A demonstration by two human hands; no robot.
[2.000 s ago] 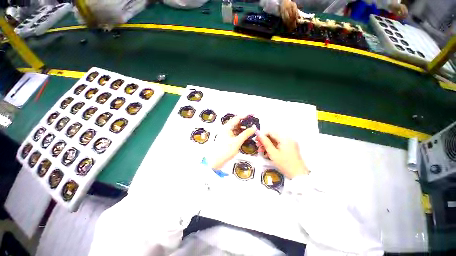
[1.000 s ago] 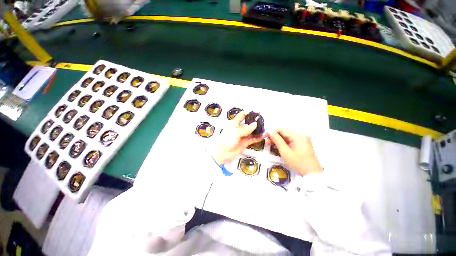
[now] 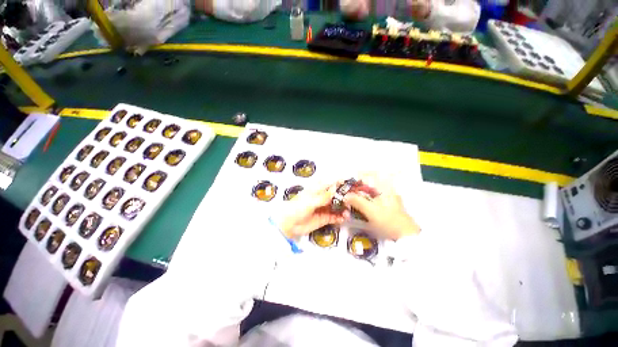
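A small dark round unit (image 3: 344,192) with shiny spots is held between my two hands, partly hidden by the fingers. My left hand (image 3: 310,213) grips it from the left, with a blue strap at the wrist. My right hand (image 3: 386,209) grips it from the right. Under and around the hands, a white foam tray (image 3: 223,230) holds several spaced units with amber centres, such as an amber unit (image 3: 362,245) below my right hand. Some units are partly covered by the hands.
A full white tray (image 3: 146,234) of amber units lies tilted at left. A small part (image 3: 239,118) lies near the yellow strip on the green surface. A fan box (image 3: 596,196) and white cylinder (image 3: 551,205) stand at right. People in white, black fixtures (image 3: 423,46) and trays show opposite.
The held unit has turned from a broad dark face to a narrower, shinier side, and the hands have closed around it lower over the tray. The view has shifted slightly.
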